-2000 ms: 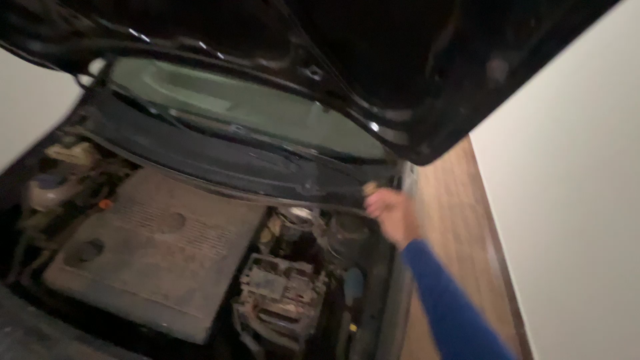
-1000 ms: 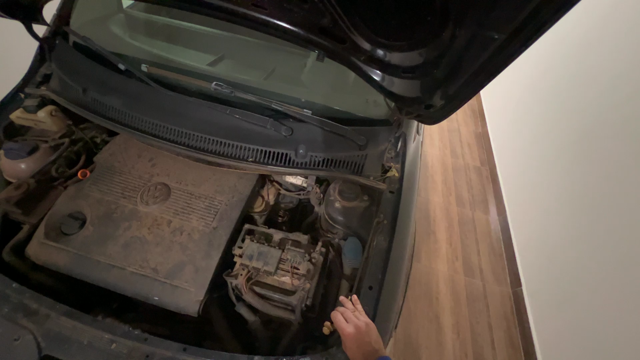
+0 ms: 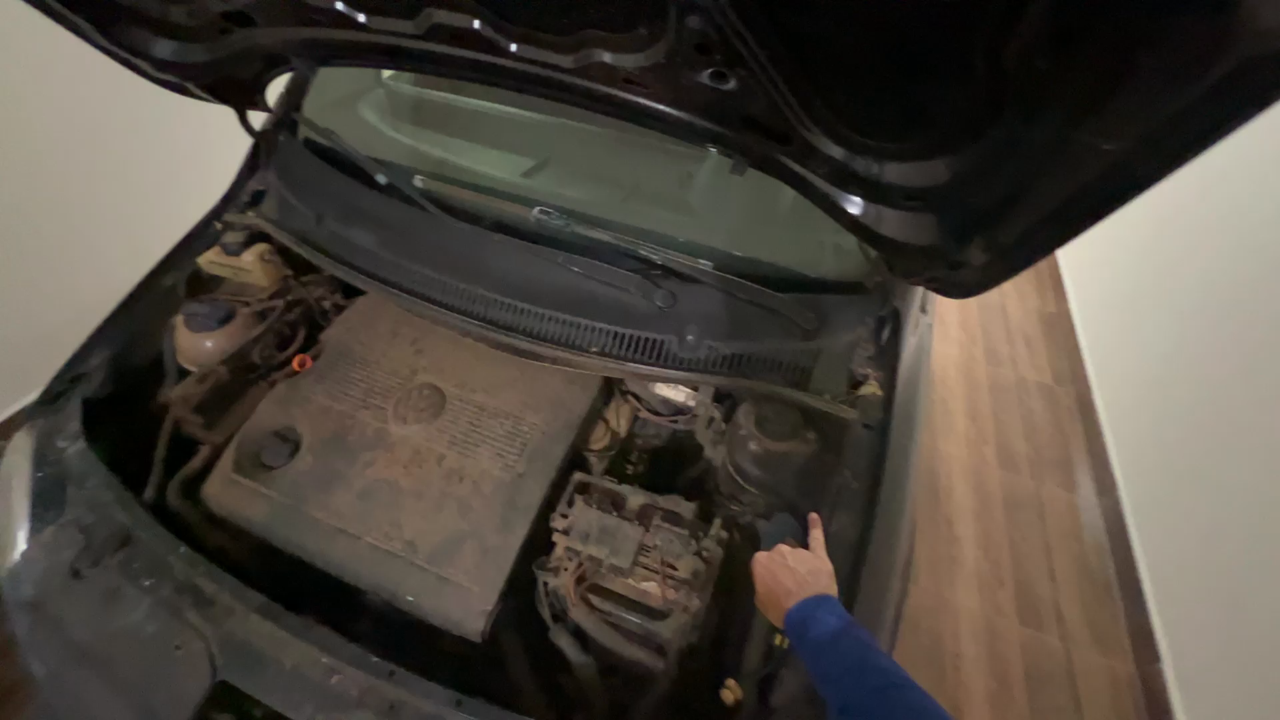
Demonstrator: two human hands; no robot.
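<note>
My right hand (image 3: 795, 578), in a blue sleeve, is over the engine bay at the right, its index finger stretched out and the other fingers curled. No object shows in it. Beside it lies a dark blue cap (image 3: 779, 530), partly hidden by the hand. To its left is the dusty car battery with its fuse box (image 3: 635, 545). Further left sits the dusty Volkswagen engine cover (image 3: 400, 450) with a black oil filler cap (image 3: 279, 447). Behind the hand is the strut tower (image 3: 770, 440). Whether the fingertip touches anything, I cannot tell. My left hand is out of view.
The raised hood (image 3: 900, 120) hangs over the bay and windshield (image 3: 600, 180). At the left are a coolant reservoir (image 3: 210, 338) and an orange dipstick handle (image 3: 302, 363). The right fender (image 3: 895, 470) borders a wood-look floor (image 3: 1000, 480) and a pale wall (image 3: 1190, 400).
My right hand has moved from the rear right corner to beside the yellow piece near the front, then back toward the blue cap. Its index finger now points out.
</note>
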